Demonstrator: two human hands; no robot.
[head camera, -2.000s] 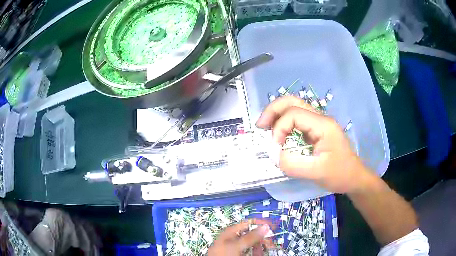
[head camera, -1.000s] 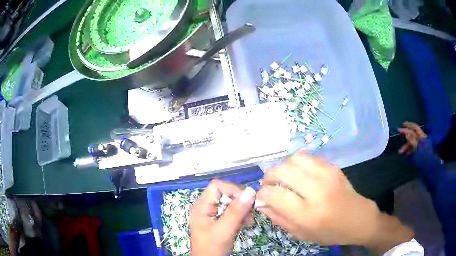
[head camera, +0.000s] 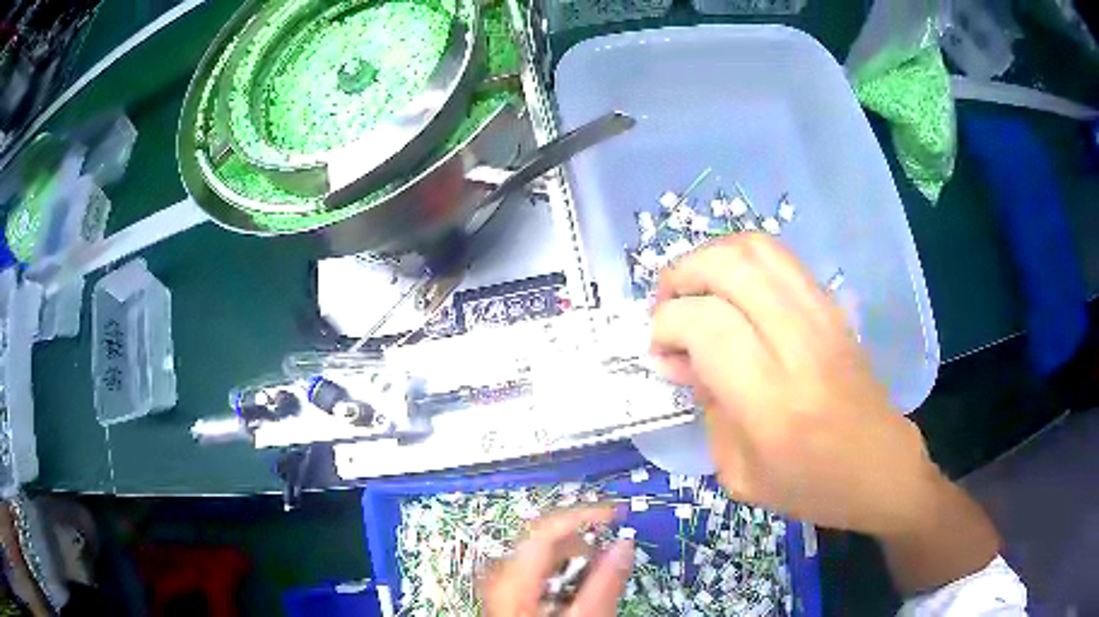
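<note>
My right hand is at the right end of the white insertion head, fingertips bent against it; glare and the fingers hide whether they grip anything. My left hand is over the blue parts bin, blurred and cut off by the bottom edge, with small whitish leaded parts between thumb and curled fingers. The bin holds many white-headed leaded parts with thin green leads. A smaller pile of them lies in the frosted clear tub, partly behind my right hand.
The steel bowl feeder with green grains stands at the upper left. A dark metal strip slants from it over the tub's edge. Air fittings stick out at the head's left end. A small clear box is at left, a green-filled bag beyond the tub.
My hands have parted. My right hand has moved up from over the bin to the insertion head. My left hand is lower. Another person's hand at the right edge is gone. The view has shifted slightly.
</note>
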